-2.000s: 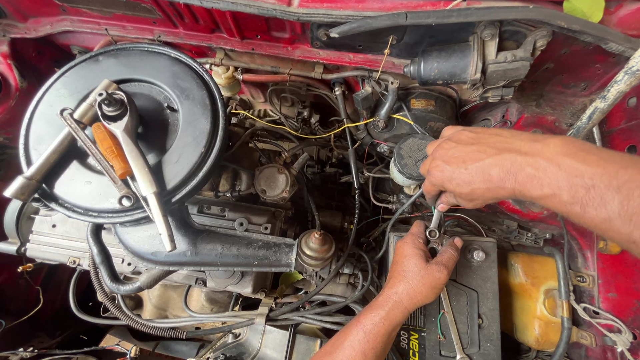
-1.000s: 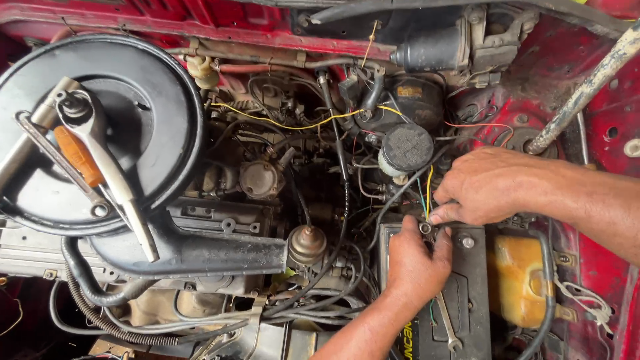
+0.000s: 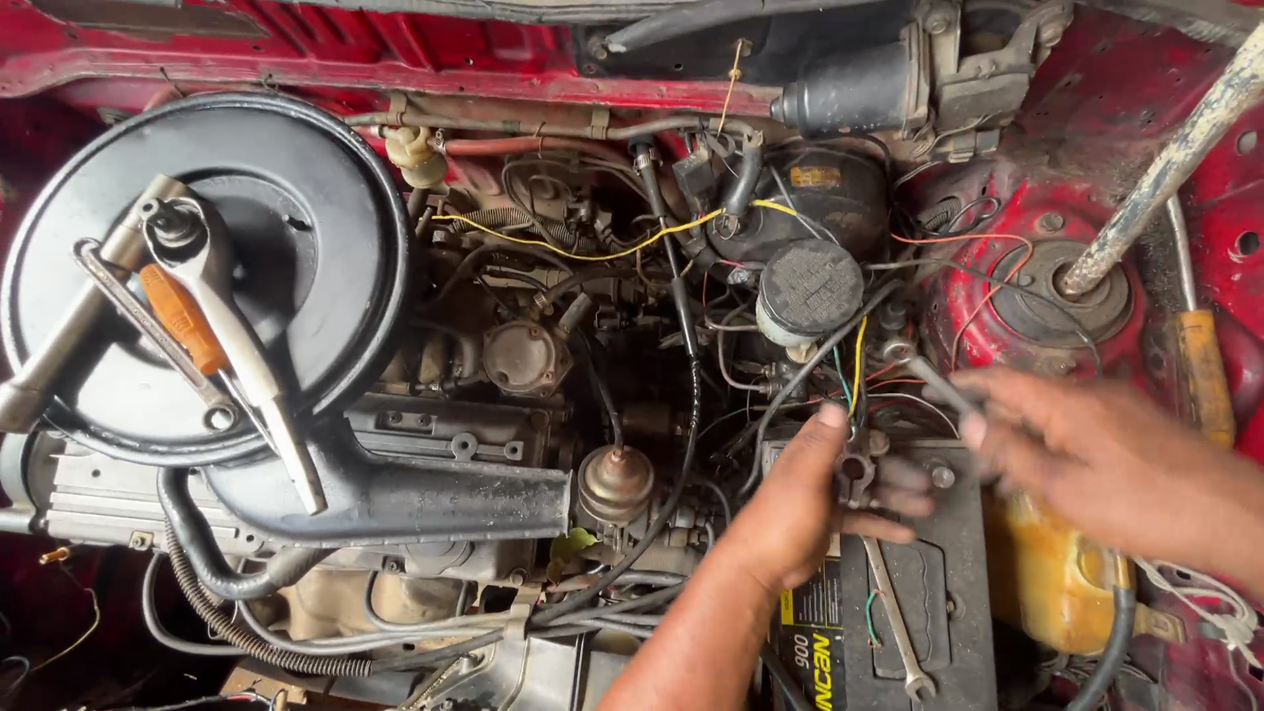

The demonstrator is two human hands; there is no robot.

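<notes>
My right hand [image 3: 1057, 439], blurred by motion, holds a small metal wrench [image 3: 933, 380] above the back right of the battery. My left hand [image 3: 810, 494] is spread beside a metal battery terminal clamp [image 3: 855, 472] with wires running to it; whether the fingers touch the clamp I cannot tell. Both hands are over the back of the black car battery [image 3: 963, 583]. A combination wrench [image 3: 897, 617] lies on the battery top, its open end toward the front. A yellow wire [image 3: 857, 365] runs down to the clamp from beside the black-capped fluid reservoir [image 3: 810, 286].
A ratchet [image 3: 232, 326], an orange-handled tool [image 3: 183, 316] and more metal tools lie on the round black air cleaner [image 3: 326, 197] at left. A worn metal rod [image 3: 1165, 163] slants across the back right. A yellowed plastic tank [image 3: 1052, 573] stands right of the battery.
My right hand has moved right and off the clamp, with a wrench showing in it. The fingers of my left hand have spread from around the clamp. The combination wrench remains on the battery.
</notes>
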